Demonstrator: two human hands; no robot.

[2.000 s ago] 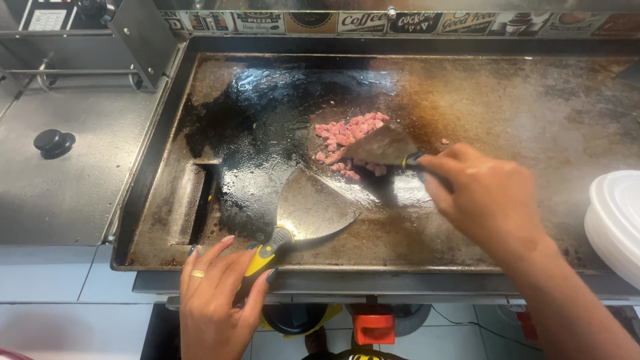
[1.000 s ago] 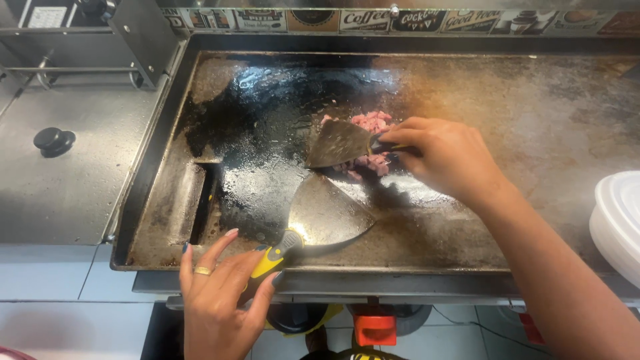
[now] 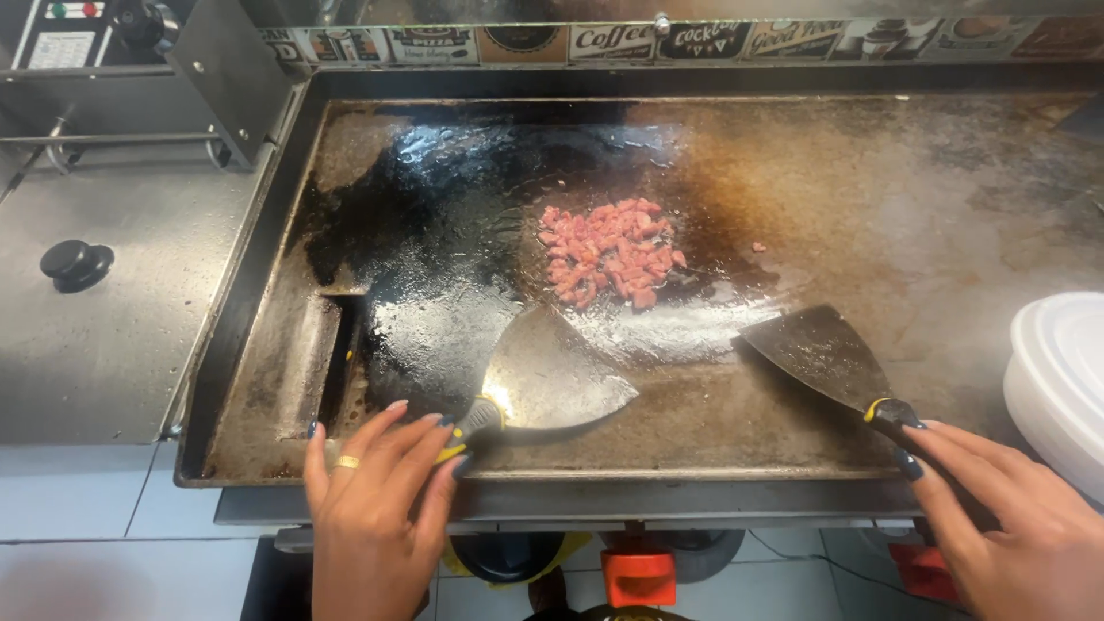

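Small pink pieces of diced meat (image 3: 611, 252) lie in a loose patch on the oily flat-top griddle (image 3: 862, 198). My left hand (image 3: 379, 492), with a ring on one finger, holds the black and yellow handle of a wide metal scraper (image 3: 556, 371); its blade rests just in front of the meat. My right hand (image 3: 1000, 500) grips the dark handle of a second scraper (image 3: 819, 354), whose blade is over the griddle, right of the meat and apart from it. One stray bit of meat (image 3: 759, 247) lies to the right of the patch.
A white plastic tub with a lid (image 3: 1065, 379) stands at the right edge. The griddle's grease slot (image 3: 345, 362) is at its left. Further left is a steel lid with a black knob (image 3: 76, 265). A red knob (image 3: 638, 578) sits below the front edge. Steam hangs over the right side.
My right hand and its scraper have moved away from the meat, toward the front right. The meat, partly covered by that blade before, now shows as a spread-out patch. My left hand stays near the front edge.
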